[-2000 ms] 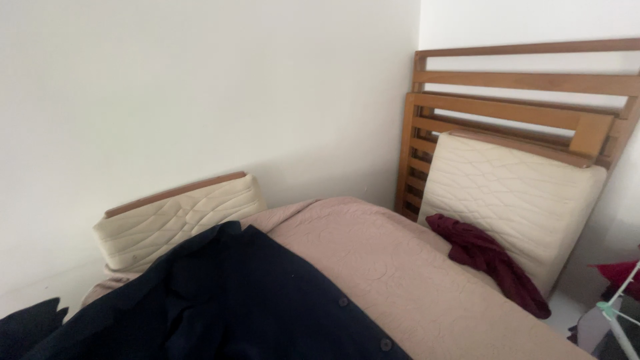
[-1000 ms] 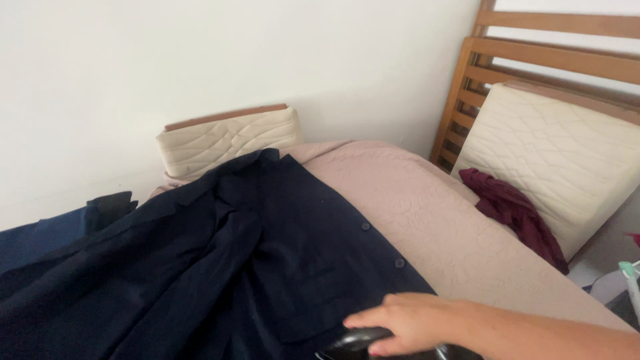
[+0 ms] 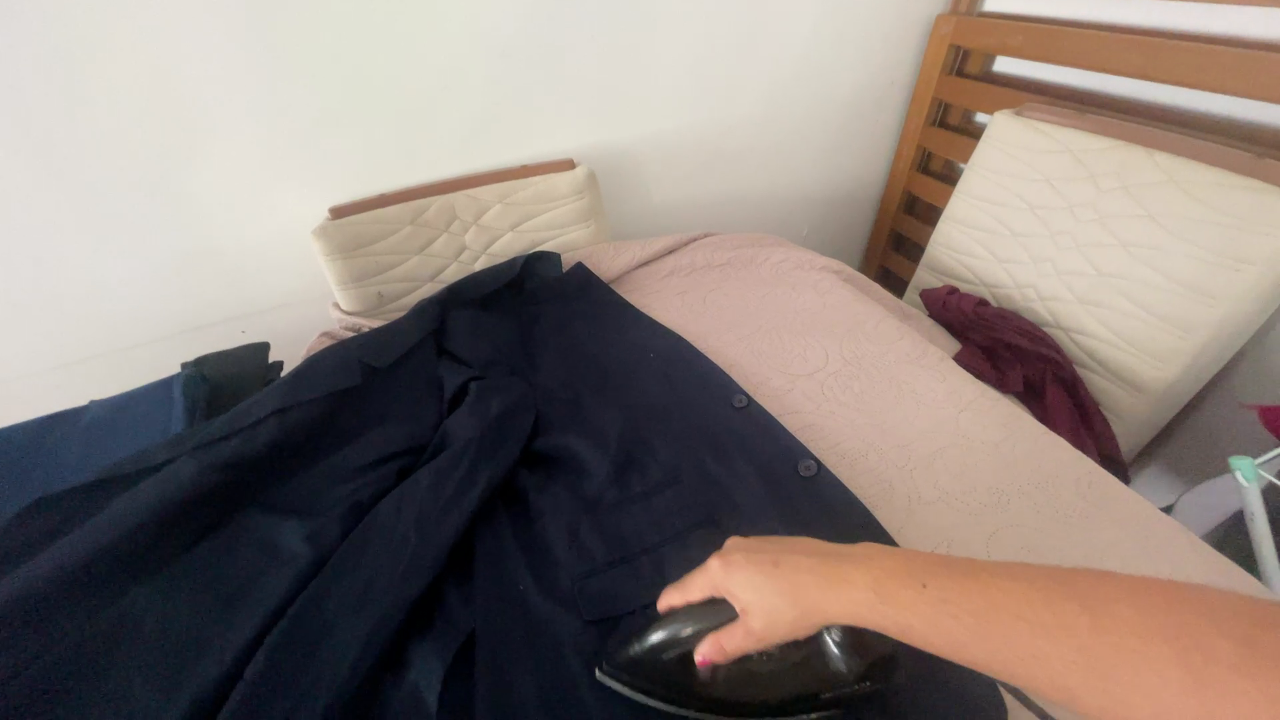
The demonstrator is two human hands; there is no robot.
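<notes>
My right hand (image 3: 775, 600) grips a black clothes iron (image 3: 740, 665) at the lower centre right, its tip pointing left. The iron lies over the lower front of a dark navy suit jacket (image 3: 620, 430), just below a pocket flap (image 3: 640, 580). Two dark buttons (image 3: 807, 467) run along the jacket's front edge. The jacket is spread on a pinkish-beige quilted cover (image 3: 840, 400), one sleeve folded in creases across it. My left hand is out of view.
A cream quilted panel (image 3: 470, 235) leans at the back wall, a larger one (image 3: 1110, 240) against a slatted wooden frame (image 3: 925, 130). Maroon cloth (image 3: 1030, 360) hangs beside it. Blue fabric (image 3: 90, 425) lies far left; a white rack with a green joint (image 3: 1243, 470) stands right.
Two seconds ago no hand was in view. My right hand then appeared at the bottom with the iron, and now more of the forearm and iron shows over the jacket. The view has shifted.
</notes>
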